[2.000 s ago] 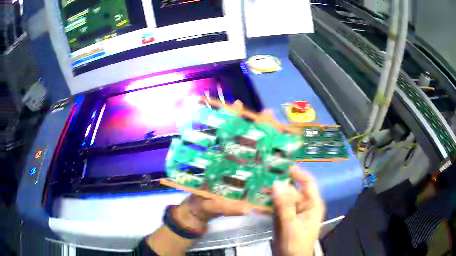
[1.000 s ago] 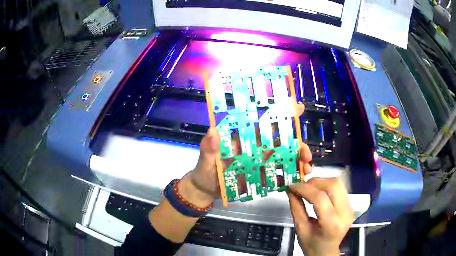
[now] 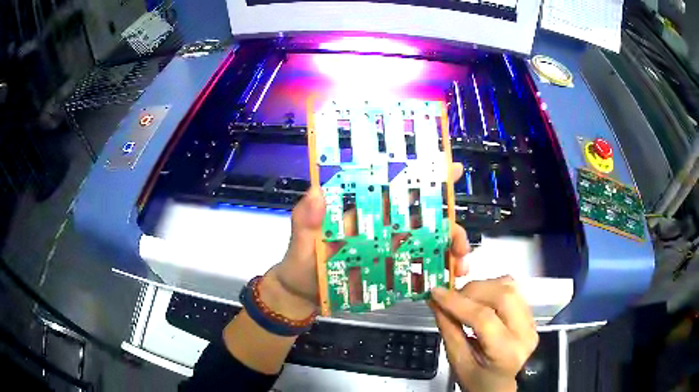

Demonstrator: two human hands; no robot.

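A green circuit board panel [image 3: 387,222] with cut-out slots and orange-brown strips on its two long sides is held upright in front of the inspection machine's glowing bay [image 3: 283,88]. My left hand [image 3: 300,253] holds it from the left edge, thumb on the left strip, with fingertips showing past the right edge. My right hand [image 3: 490,325] has its thumb and index finger pinched at the panel's lower right corner. A second circuit board panel [image 3: 611,204] lies on the machine's blue right side.
An emergency stop [image 3: 600,154] sits behind the second panel, and a pale ring [image 3: 552,70] farther back. Control buttons [image 3: 138,135] are on the left side. A keyboard [image 3: 368,348] is on the white tray below. The monitor's lower frame [image 3: 383,21] is at the top.
Since two seconds ago the held panel has turned from tilted to upright, and my view has shifted. Over the last second the panel has moved slightly left; both hands keep their hold.
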